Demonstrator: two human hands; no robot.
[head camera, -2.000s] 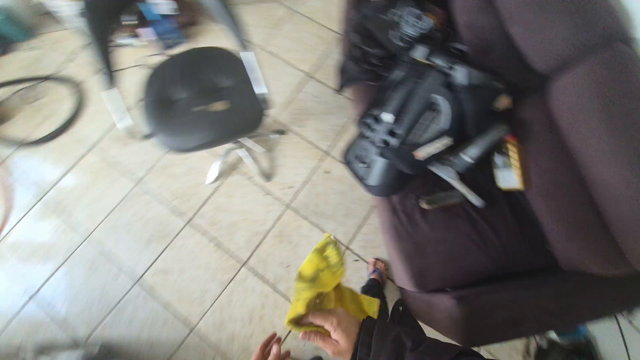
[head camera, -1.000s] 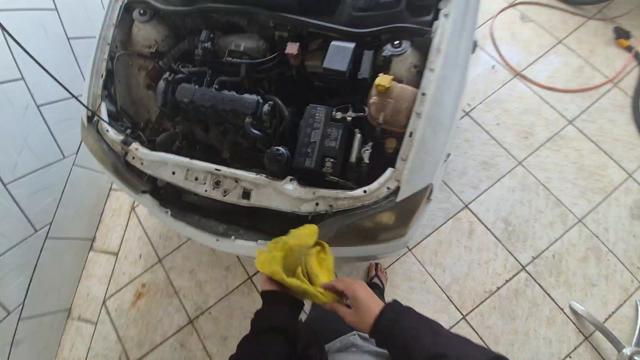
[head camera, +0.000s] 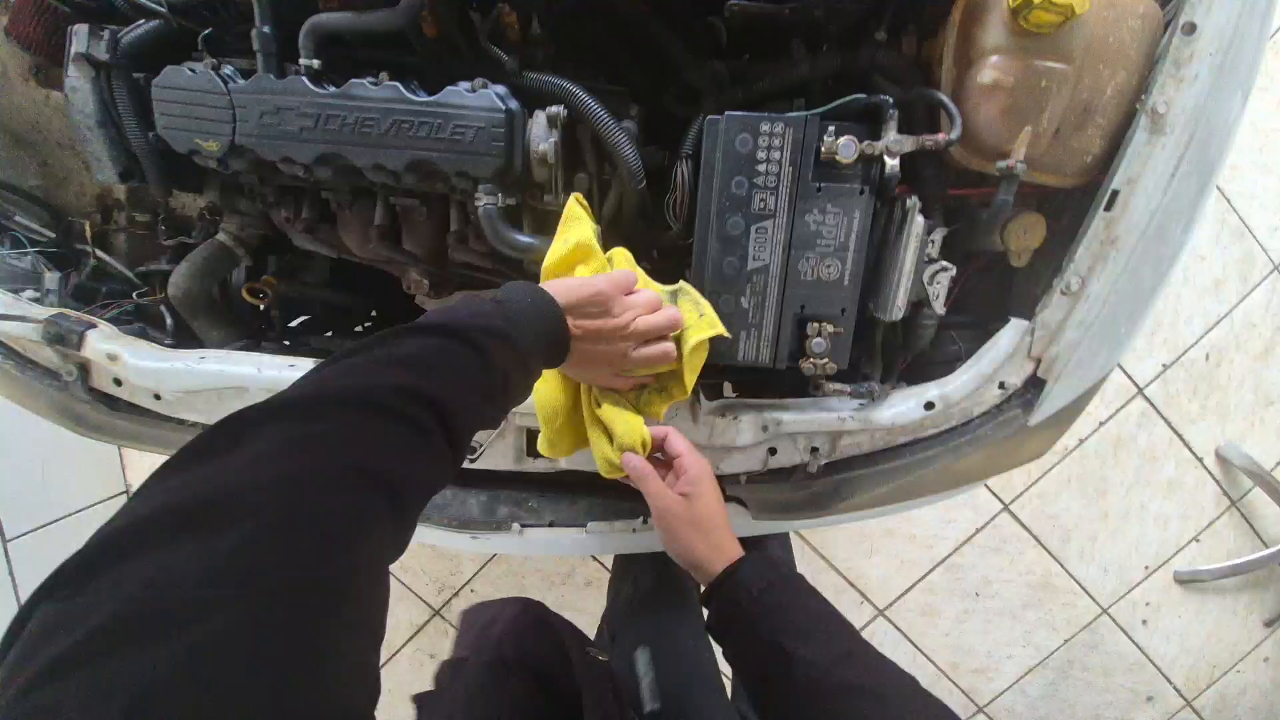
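A yellow cloth (head camera: 572, 250) with dark smudges is bunched over the front edge of a car's engine bay. My left hand (head camera: 615, 330) grips it from above, knuckles up, its fingertips partly hidden in the folds. Below, my right hand (head camera: 685, 500) pinches the cloth's lower end between thumb and fingers, over the white front crossmember (head camera: 850, 425). Right of the cloth stands the black car battery (head camera: 745, 240); one corner of the cloth hangs close by its lower left edge. What lies under the cloth is hidden.
A Chevrolet engine cover (head camera: 350, 120) and hoses lie at the upper left. At the upper right are a brown coolant tank (head camera: 1050, 90) with a yellow cap and the white fender (head camera: 1130, 210). A curved metal leg (head camera: 1225, 570) stands on the tiled floor.
The view has turned from a sofa and chair to the car and come closer to the engine bay. The cloth and both hands have moved from in front of the bumper to over the bay's front edge.
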